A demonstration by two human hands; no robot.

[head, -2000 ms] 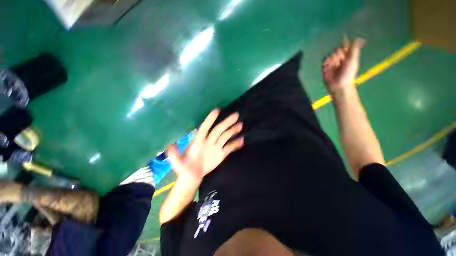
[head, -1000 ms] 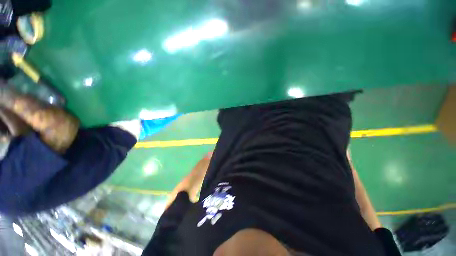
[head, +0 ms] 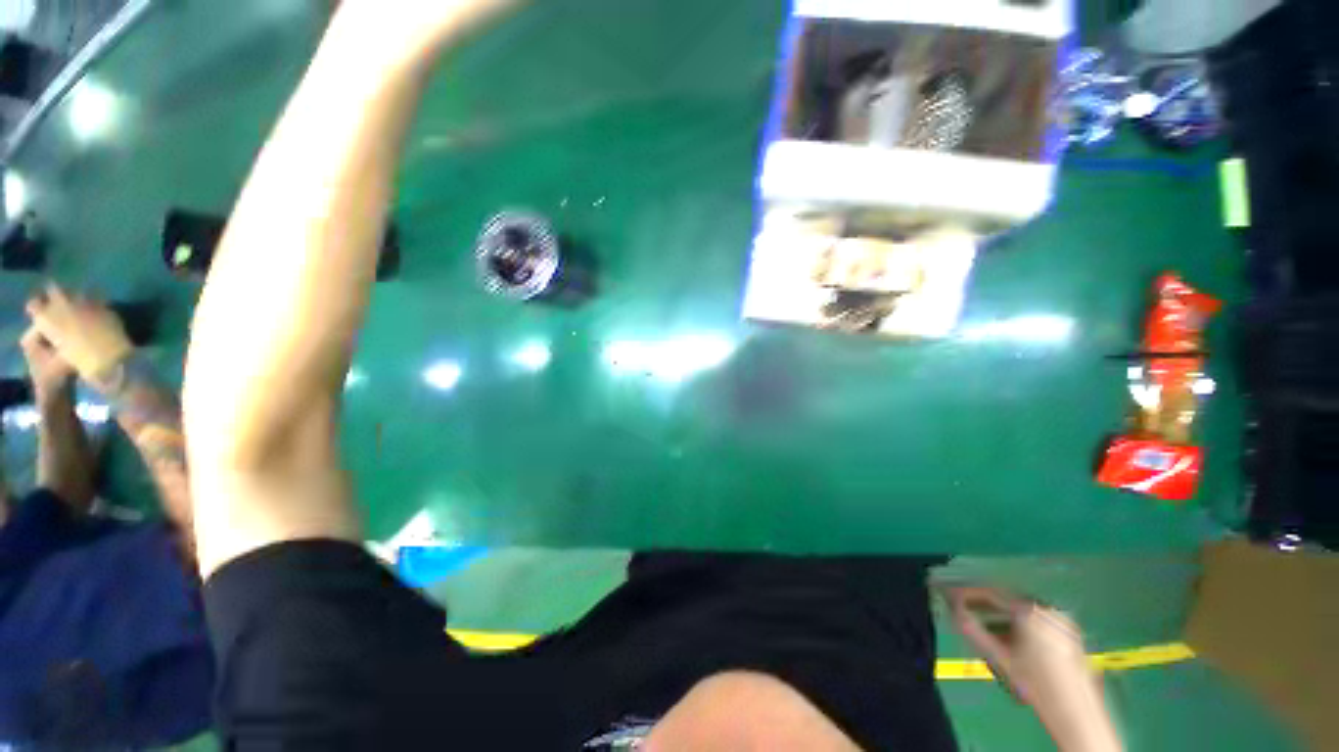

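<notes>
My left arm reaches up across the left of the bench; the left hand is cut off by the top edge. My right hand is low at the right, below the bench's front edge, slightly blurred, fingers loosely bent and apart, with nothing seen in it. A black cylindrical unit with a silvery ringed end lies or stands on the green bench, right of my left arm. A dark cylinder is partly hidden behind that arm. The blue-and-white screw feeder is at the upper middle-right.
A red-orange snack packet lies at the right, near black trays and a yellow-green stick. Wires lie beside the feeder. A co-worker's tattooed arm is at left. A cardboard box is at lower right.
The view has shifted onto the bench, bringing in the feeder, unit and packet. My left arm has gone from beside my body to stretched over the bench. My right hand now shows by the bench edge.
</notes>
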